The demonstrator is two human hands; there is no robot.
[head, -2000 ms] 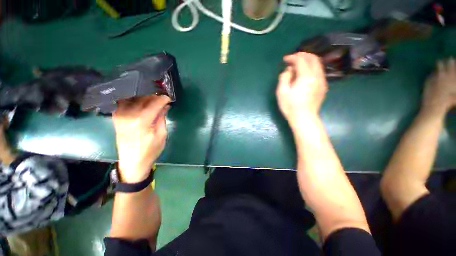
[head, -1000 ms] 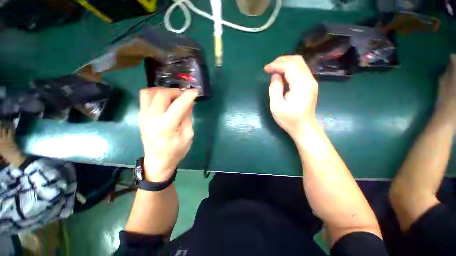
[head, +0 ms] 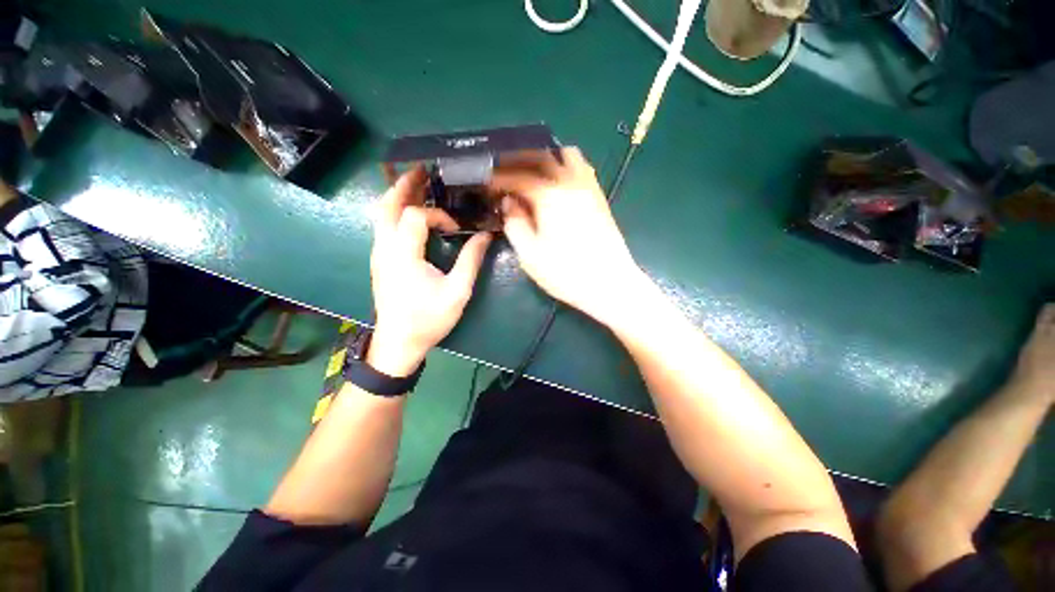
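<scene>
An open black product box [head: 469, 143] is on the bench in front of me, its lid raised at the back. Clear bagged accessories with dark contents [head: 466, 174] show in its opening. My left hand [head: 422, 266] holds the box's left side, fingers at the opening. My right hand [head: 567, 226] is at its right side, fingers curled over the opening and partly hiding the inside. Whether the fingertips grip the bag or only the box cannot be told.
Open black boxes [head: 278, 104] stand in a row at left. More open boxes with bags [head: 870, 208] are at right. A pale rod [head: 665, 75] with black cord, white cable [head: 758, 83] and tape roll [head: 746, 26] lie behind. Other people's arms [head: 966, 463] are at both sides.
The view has turned. My right hand has moved left from beside the right boxes to the box in front of me. Another box now stands at the end of the left row.
</scene>
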